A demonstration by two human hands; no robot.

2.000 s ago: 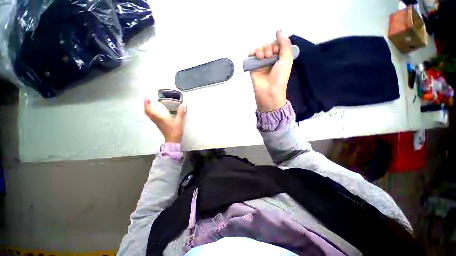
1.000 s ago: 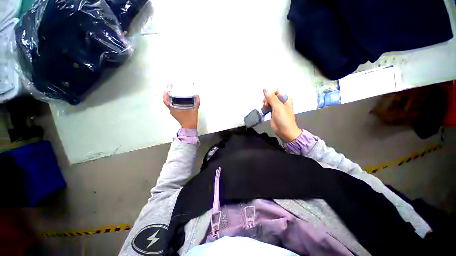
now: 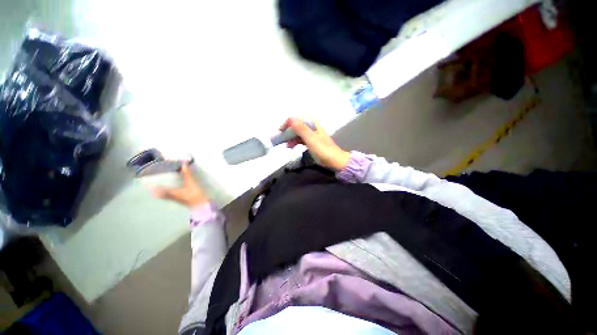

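The lint brush [image 3: 245, 151] is a pale grey paddle with a grey handle, over the table's near part. My right hand [image 3: 314, 141] is closed around its handle, with the paddle pointing left. My left hand [image 3: 180, 188] is at the near left with its thumb up, slightly blurred. It holds a short white-grey tube [image 3: 158, 168] with a dark end facing up and left. The fingers' exact grip on the tube is unclear. The tube and the brush are apart.
A dark bagged garment [image 3: 49, 131] in clear plastic lies at left. A dark navy garment [image 3: 347, 29] lies at the top. A white paper sheet [image 3: 409, 64] with a blue patch is at the near table edge [image 3: 141, 258]. Red and brown items [image 3: 546, 42] are below at right.
The view has turned and shifted, so the table edge now slants. My right hand still holds the brush, its paddle now extended further left. The tube has tilted in my left hand.
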